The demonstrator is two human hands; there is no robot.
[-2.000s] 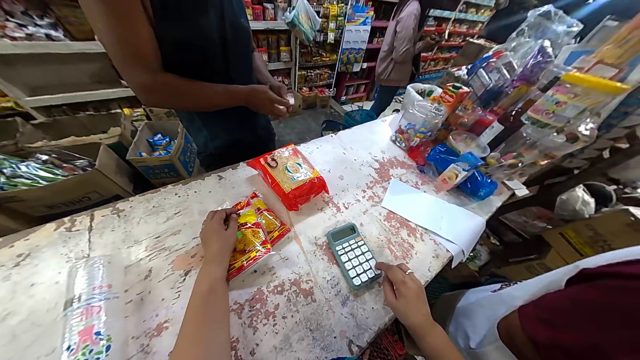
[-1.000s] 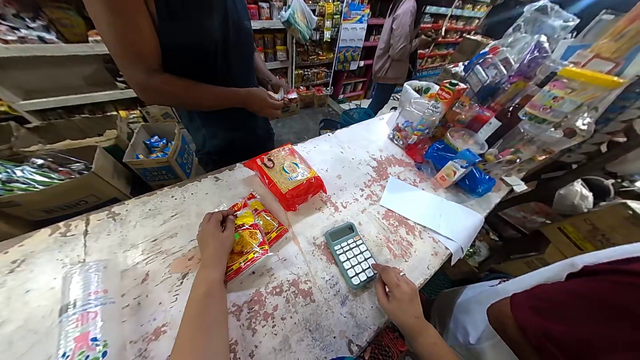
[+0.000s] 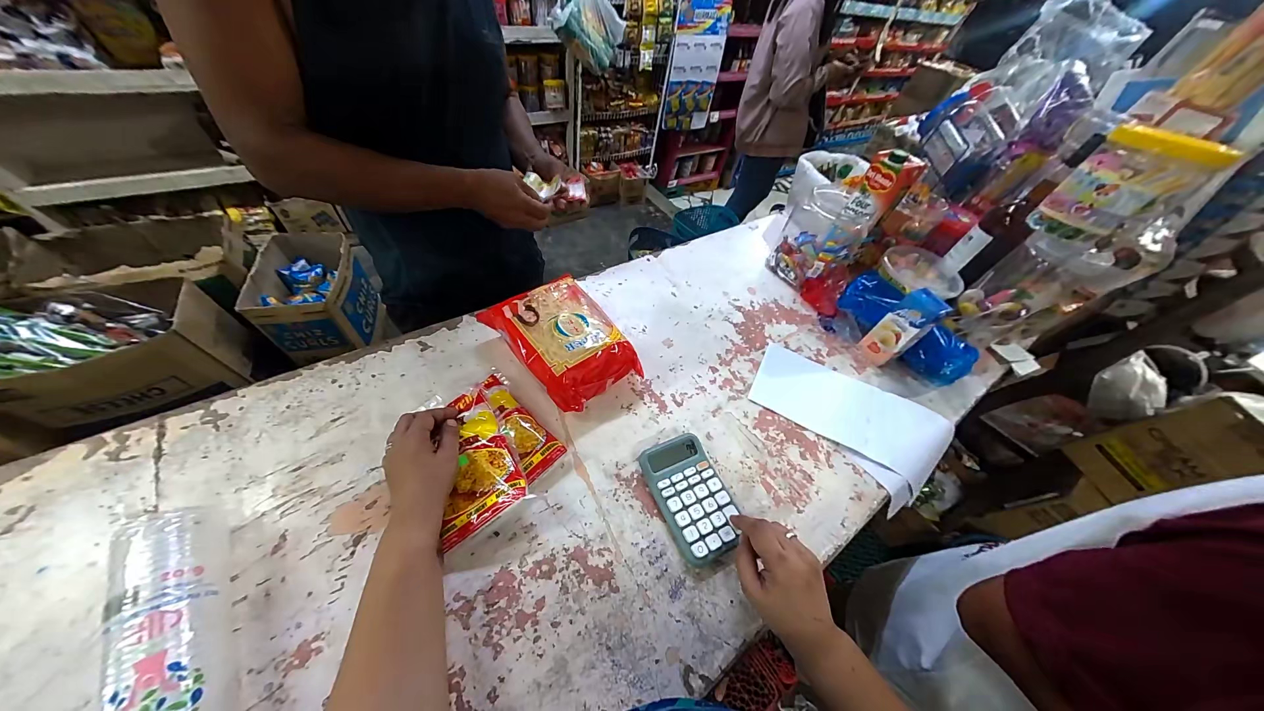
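Note:
My left hand (image 3: pixel 423 464) rests on the left edge of some red and yellow food packets (image 3: pixel 484 469) lying on the worn, painted counter (image 3: pixel 553 612); its grip on them is unclear. My right hand (image 3: pixel 780 573) holds nothing, and its index finger touches the lower right keys of a grey-green calculator (image 3: pixel 691 499) that lies flat. Behind the packets is a larger red plastic package (image 3: pixel 568 341) with a beige label. White paper sheets (image 3: pixel 849 410) lie to the right of the calculator.
Across the counter a person (image 3: pixel 425 158) holds small items in both hands. Clear plastic cups (image 3: pixel 158 612) lie at the left. Jars (image 3: pixel 1126 183) and a blue plastic bag (image 3: pixel 908 326) crowd the right end. Open cartons (image 3: pixel 306 296) stand beyond the counter. Someone in maroon (image 3: pixel 1136 602) is close at the right.
My right index finger has moved slightly from the calculator's lower right side onto its keys. The person opposite has shifted their hands, and small items now show in them. My left hand stays on the packets.

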